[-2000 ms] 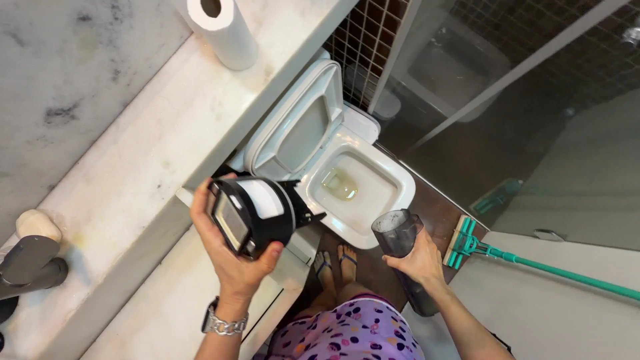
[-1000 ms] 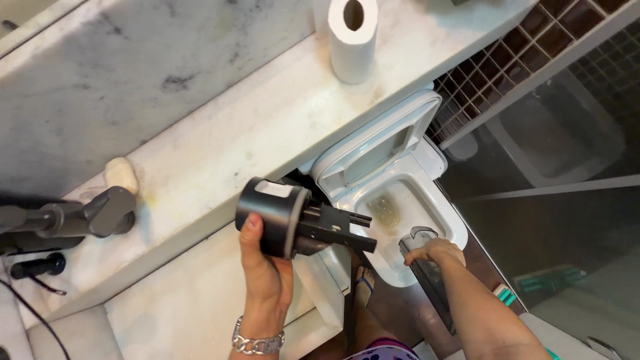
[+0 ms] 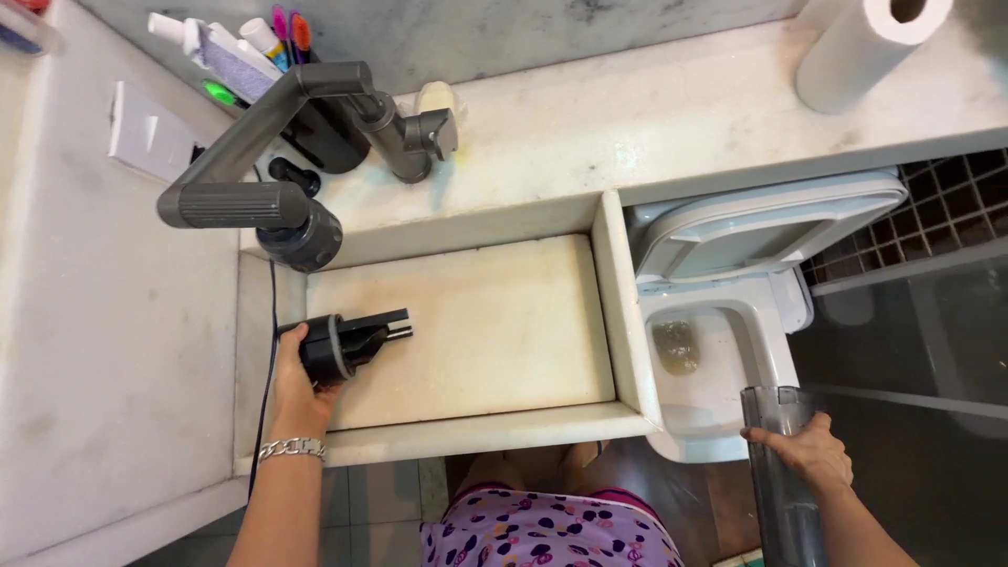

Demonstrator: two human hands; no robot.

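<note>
My left hand (image 3: 303,378) grips a black cylindrical part (image 3: 319,349) with a grey ring and long prongs that point right. It is over the left end of the rectangular stone sink basin (image 3: 480,339), below the dark grey faucet (image 3: 236,205). On the right, my right hand (image 3: 811,453) is closed around a smoky clear plastic tank (image 3: 780,472), its rim up and its lower end out of frame. The tank is beside the front right edge of the white toilet (image 3: 709,370), whose lid (image 3: 776,224) is raised. Yellowish liquid (image 3: 677,346) lies in the toilet bowl.
A paper towel roll (image 3: 854,59) stands on the marble ledge (image 3: 630,118). Behind the faucet, a dark cup (image 3: 331,130) holds toothbrushes and tubes, near a pale soap bar (image 3: 437,98). A black cord (image 3: 272,346) hangs over the sink's left side. Dark glass (image 3: 921,394) is at the right.
The black part has moved left, over the sink. The tank was above the toilet's front edge one second ago and is now to its right. The view has swung left.
</note>
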